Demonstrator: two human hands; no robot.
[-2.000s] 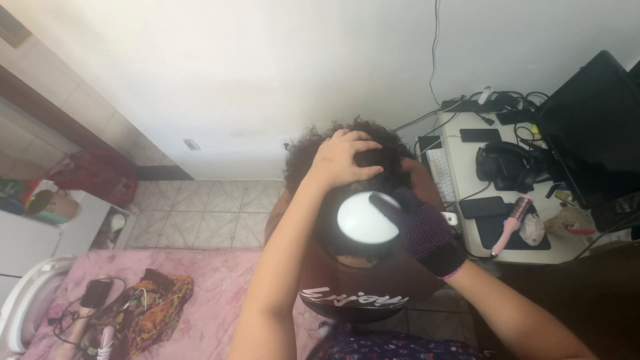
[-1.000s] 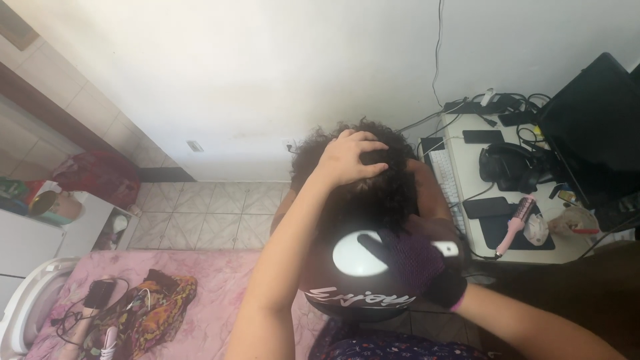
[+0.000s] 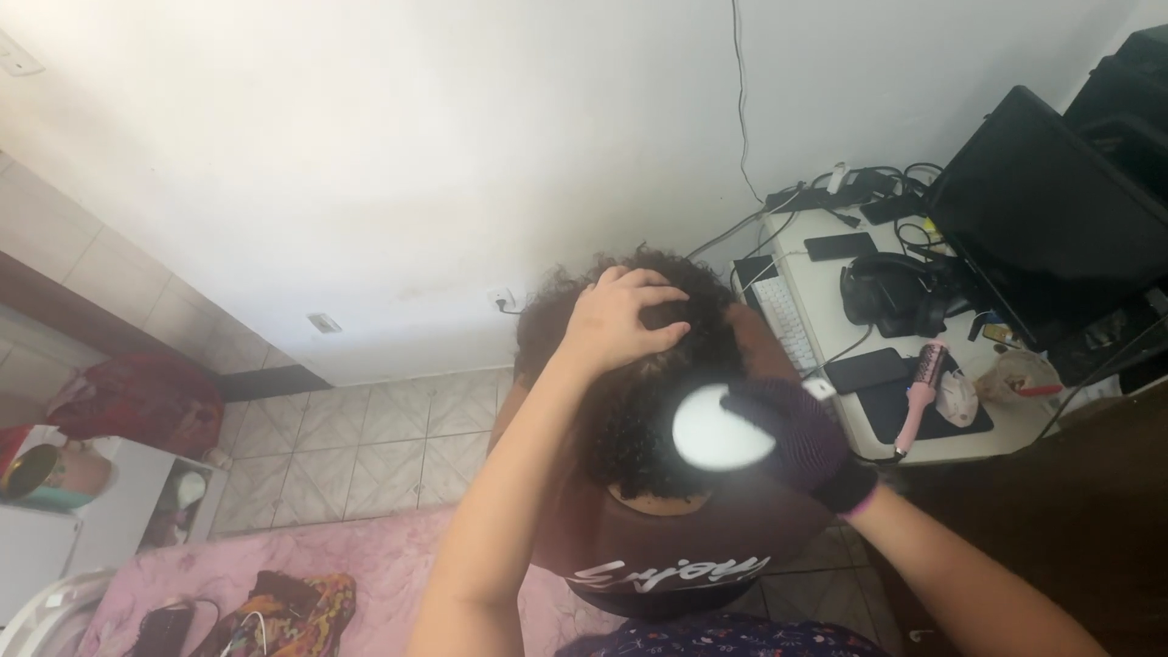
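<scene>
A person with dark curly hair point(image 3: 630, 438) sits in front of me, back turned, in a dark top that bears white writing point(image 3: 675, 573). My bare left hand point(image 3: 625, 315) rests on the crown of the head, fingers spread into the hair. My right hand point(image 3: 794, 433) wears a dark ribbed glove and is shut on a white, round-backed hairbrush or similar tool point(image 3: 721, 427), held against the hair at the back of the head. The side of the tool facing the hair is hidden.
At the right, a white desk point(image 3: 821, 310) holds a keyboard point(image 3: 785, 321), a black headset point(image 3: 899, 292), a pink hot-air brush point(image 3: 920, 392), cables and a monitor point(image 3: 1049, 219). A pink-covered bed point(image 3: 392, 575) lies at lower left, with patterned cloth point(image 3: 310, 620) on it. The wall is close ahead.
My right hand has moved with the white tool from over the person's upper back up to the back of the head. The left hand has stayed on the crown.
</scene>
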